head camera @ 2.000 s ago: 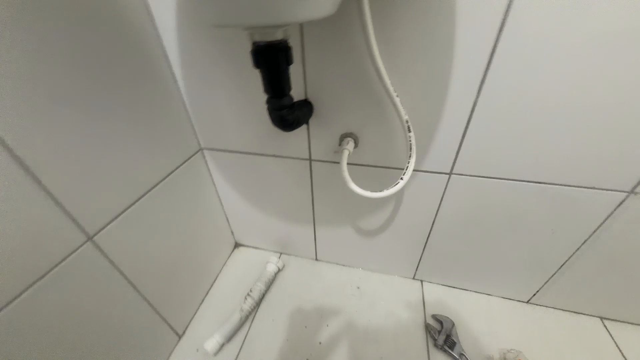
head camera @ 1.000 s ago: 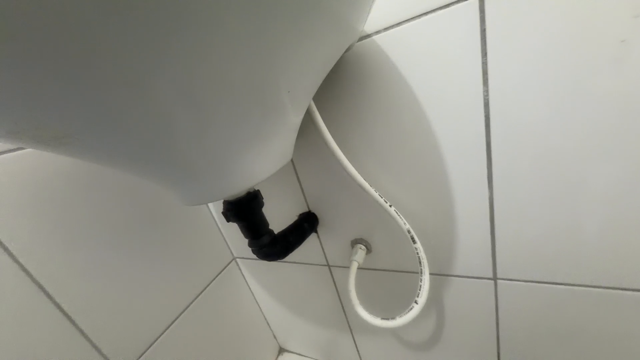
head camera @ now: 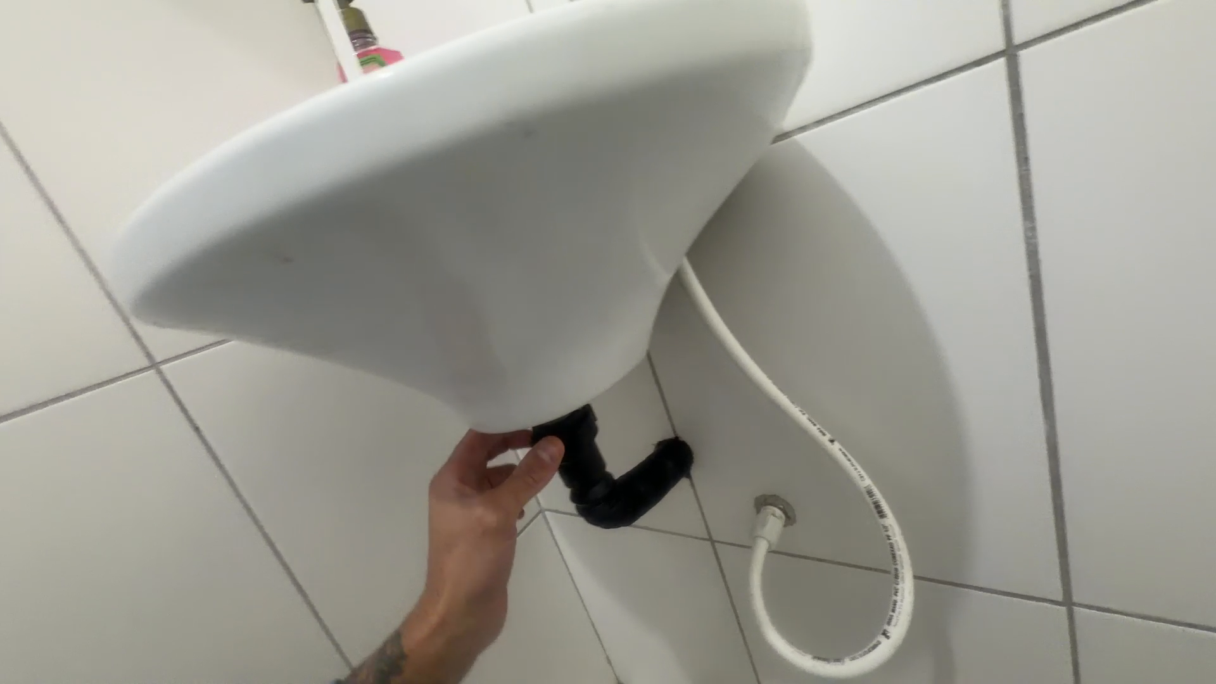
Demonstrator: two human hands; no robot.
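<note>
Under the white ceramic washbasin [head camera: 456, 247], my left hand [head camera: 489, 503] has its thumb and fingers around the upper collar of the black drain pipe [head camera: 581, 461], just below the basin; part of the fingers is hidden. From there the black pipe bends and runs to the tiled wall. A white flexible water hose [head camera: 855, 465] comes down behind the basin, loops low and joins a metal wall fitting [head camera: 774, 518]. My right hand is out of the picture.
White tiled walls [head camera: 1130, 332] meet in a corner behind the drain pipe. A pink bottle [head camera: 378, 59] stands above the basin's rim, partly hidden by a white upright piece [head camera: 337, 38].
My left hand has come into view and taken hold of the black drain pipe's collar. The view has swung upward, from the floor to the basin.
</note>
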